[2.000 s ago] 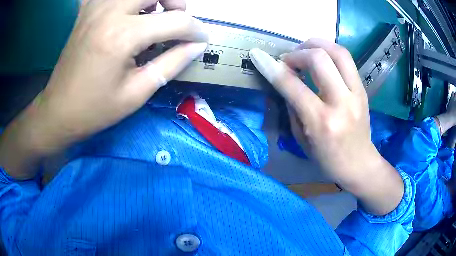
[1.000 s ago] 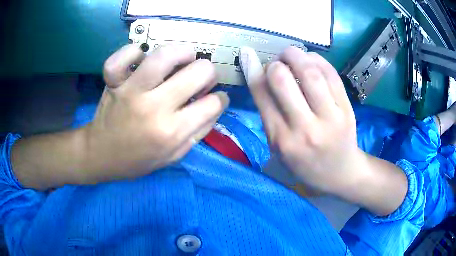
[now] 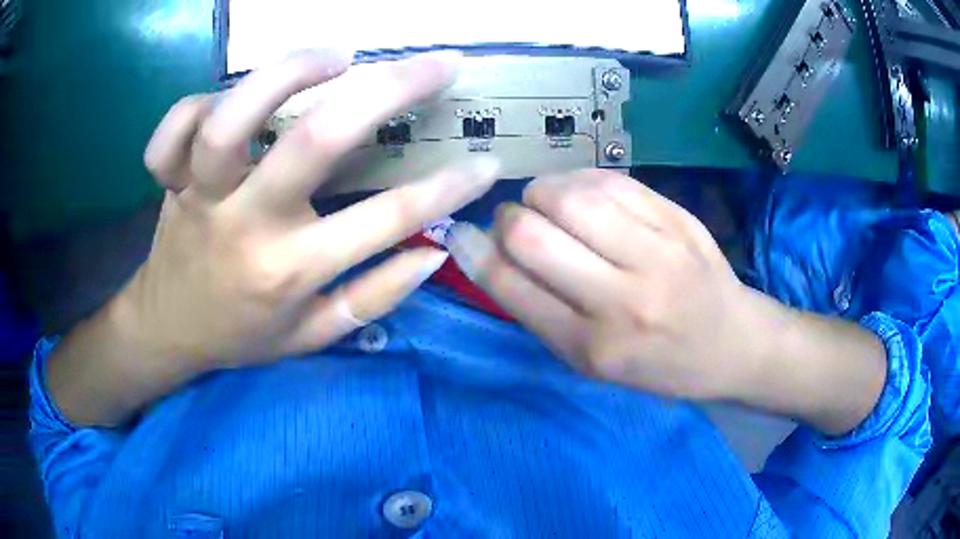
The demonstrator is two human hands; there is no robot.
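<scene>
The grey metal fixture [image 3: 526, 158] lies in front of me at the bench's near edge. Three dark nests [image 3: 478, 126] show along its middle, with round screws at its right end. My left hand [image 3: 247, 247] is spread over the left part of the fixture, fingers apart, and hides that part. It has nothing visible in it. My right hand [image 3: 642, 284] is just below the fixture's near edge, in front of my smock, with fingers curled and a whitish cot on one fingertip. Whether it pinches something small cannot be seen.
A white sheet [image 3: 453, 26] with a dark edge lies behind the fixture on the green bench [image 3: 116, 95]. Another grey fixture [image 3: 795, 84] lies at an angle to the right, beside dark metal rails [image 3: 900, 100]. A red-and-white item [image 3: 474, 286] shows at my waist, partly behind my hands.
My right hand has moved off the fixture, down towards me, uncovering its right end. My left hand has spread its fingers and reaches over the fixture's left part. The view has shifted.
</scene>
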